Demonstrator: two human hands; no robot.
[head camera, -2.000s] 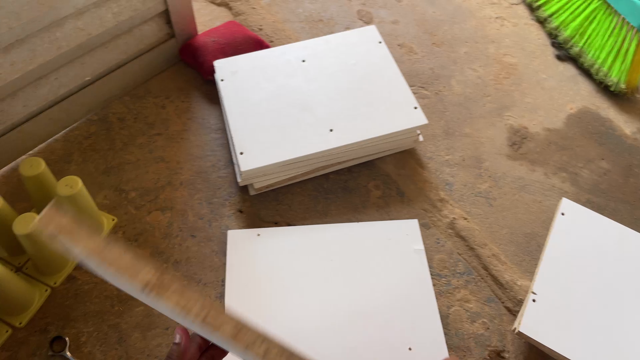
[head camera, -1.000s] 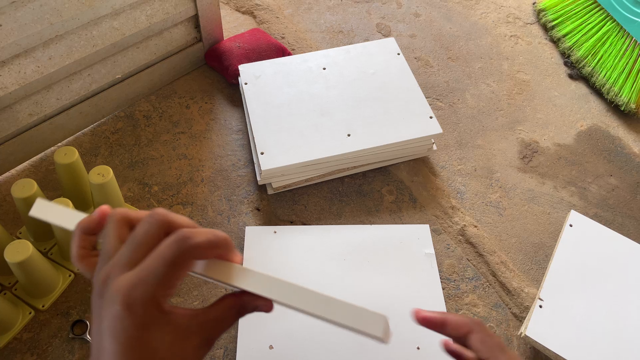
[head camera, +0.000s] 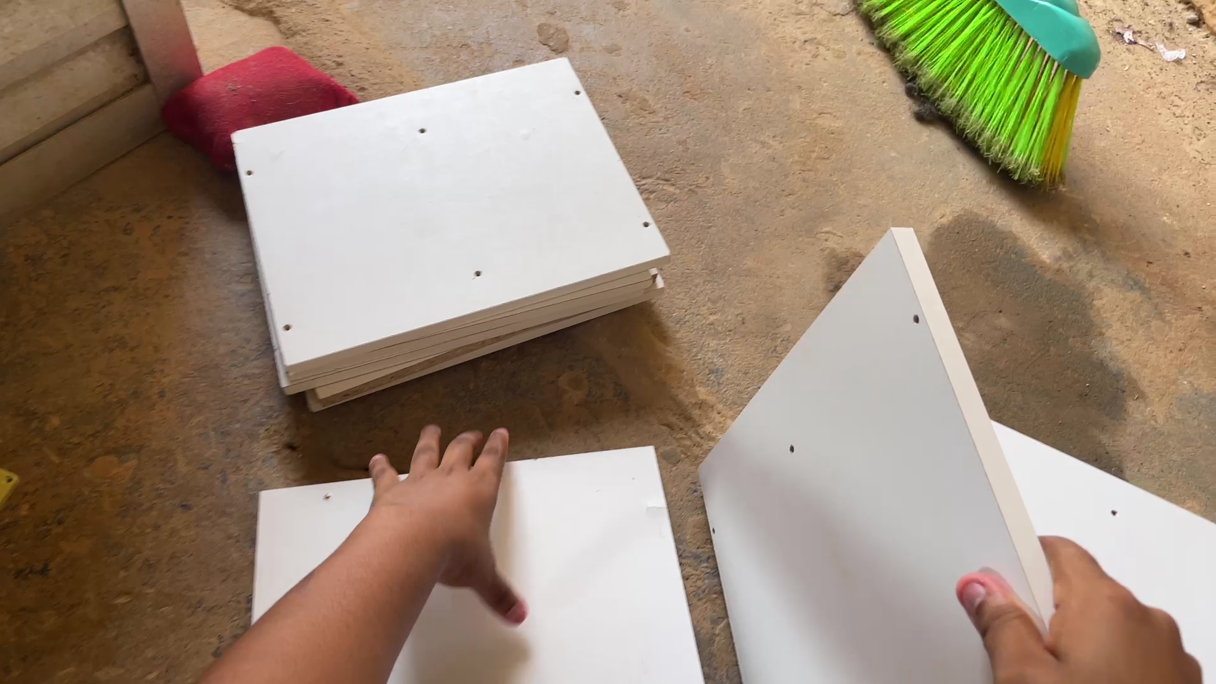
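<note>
My right hand (head camera: 1083, 608) grips the edge of a white board with drilled holes (head camera: 855, 456), which is tilted up on the right. Behind it, another white board (head camera: 1121, 522) lies lower down and is partly hidden. My left hand (head camera: 451, 518) is spread, fingers apart, over a white board (head camera: 589, 570) lying at the bottom centre; whether it touches the board I cannot tell. Beyond the left hand is a stack of several white boards (head camera: 446, 218) with small drilled holes, their edges slightly out of line.
A red cloth-like object (head camera: 252, 100) sits behind the stack, against a slatted panel (head camera: 76, 85) at upper left. A broom head with green bristles (head camera: 988, 85) lies at upper right. Part of a yellow plastic piece (head camera: 6, 484) shows at the left edge. The concrete floor (head camera: 123, 332) is stained.
The narrow-looking board held in my left hand a second ago is no longer there. My right hand, empty-looking then, now holds a tilted board at the right.
</note>
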